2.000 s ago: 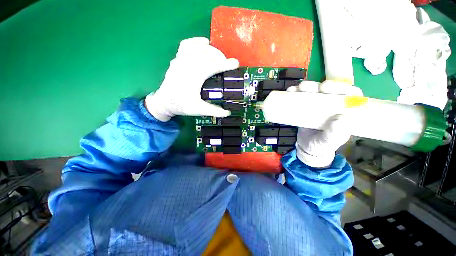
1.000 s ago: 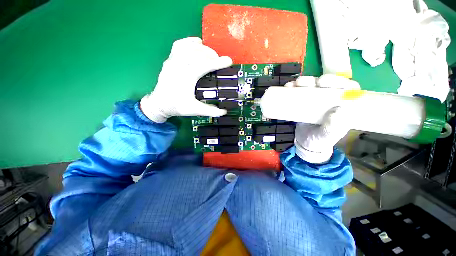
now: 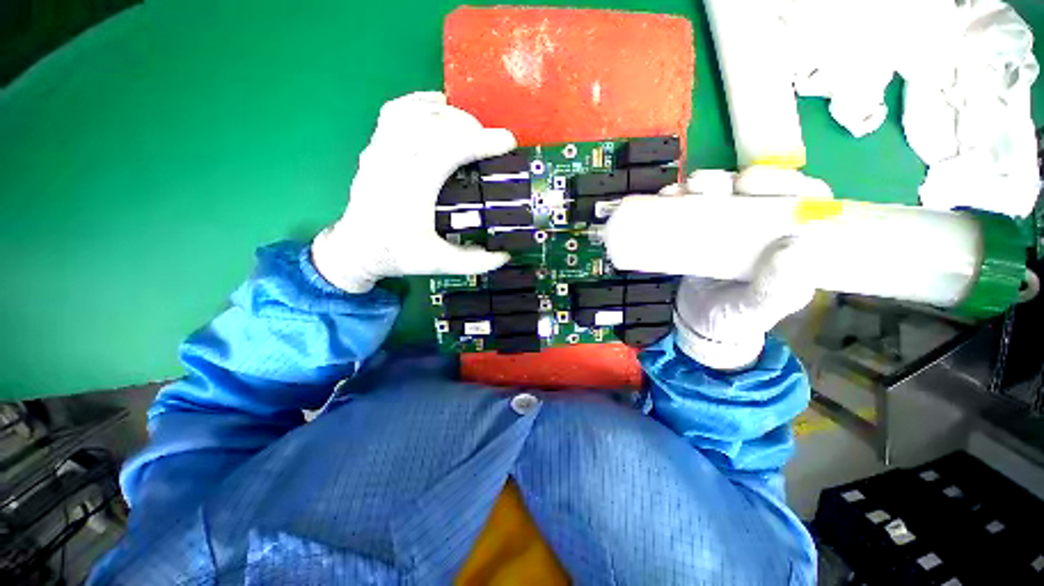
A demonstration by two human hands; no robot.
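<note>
The green PCB panel [image 3: 552, 256] with groups of black blocks [image 3: 493, 303] lies on the red-orange pad [image 3: 569, 69]. White adhesive lines run between the upper-left blocks. My left hand [image 3: 406, 195], in a white glove, spans the panel's upper left edge, thumb and fingers around the black blocks. My right hand [image 3: 744, 300], also gloved, is closed around the white dispensing syringe [image 3: 698, 238], which has a yellow tape band and a green end cap [image 3: 998, 263]. The syringe lies nearly level, its needle pointing left at the middle of the panel; the exact contact is too small to tell.
A spare white syringe [image 3: 751, 86] with a yellow band lies on the green mat [image 3: 229, 149] at upper right, beside a crumpled white cloth heap [image 3: 967, 103]. A metal frame stands below the bench edge at right, and a black object with white patches [image 3: 930, 524] is at lower right.
The pad, panel and both hands appear shifted slightly left in the view. The needle has moved from the left block group's edge toward the right group. Both grips look the same.
</note>
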